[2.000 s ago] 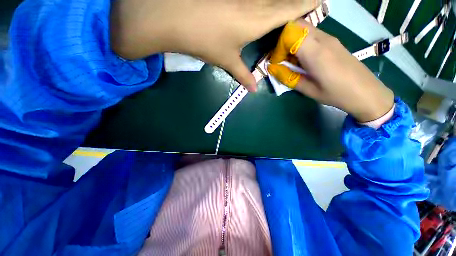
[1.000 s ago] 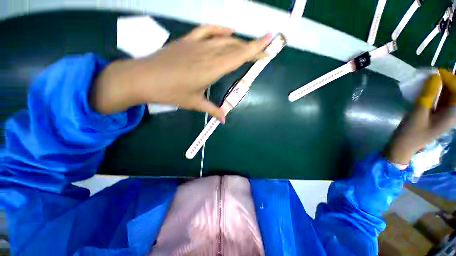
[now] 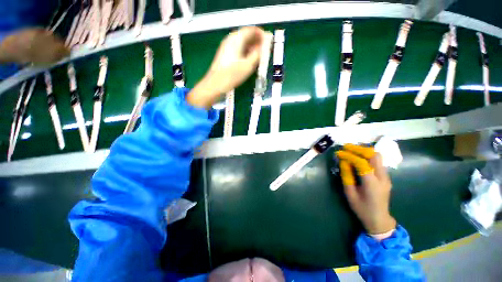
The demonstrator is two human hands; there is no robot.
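Note:
My left hand [image 3: 234,63] is over the green conveyor belt with its fingers closed on the upper strap end of a pale pink smartwatch [image 3: 260,85], which hangs down or lies along the belt. My right hand [image 3: 369,184], with yellow-orange finger cots, is over the near bench; whether its fingertips hold anything cannot be told. Another smartwatch [image 3: 323,144] with a dark face lies slanted left of the right fingertips, its strap across the near rail. A white piece [image 3: 388,152] lies just beyond the right fingers.
Several watches lie spaced along the green belt [image 3: 314,49]. A near pale rail [image 3: 407,130] borders the dark bench. A watch pile [image 3: 102,22] and another person's hand [image 3: 34,47] are at upper left. A clear plastic bag [image 3: 484,201] and cardboard box [image 3: 467,145] are at the right.
The view has shifted to show more belt. My left hand has moved from the bench to over the belt with the watch. My right hand has come back from the far right, near the slanted watch.

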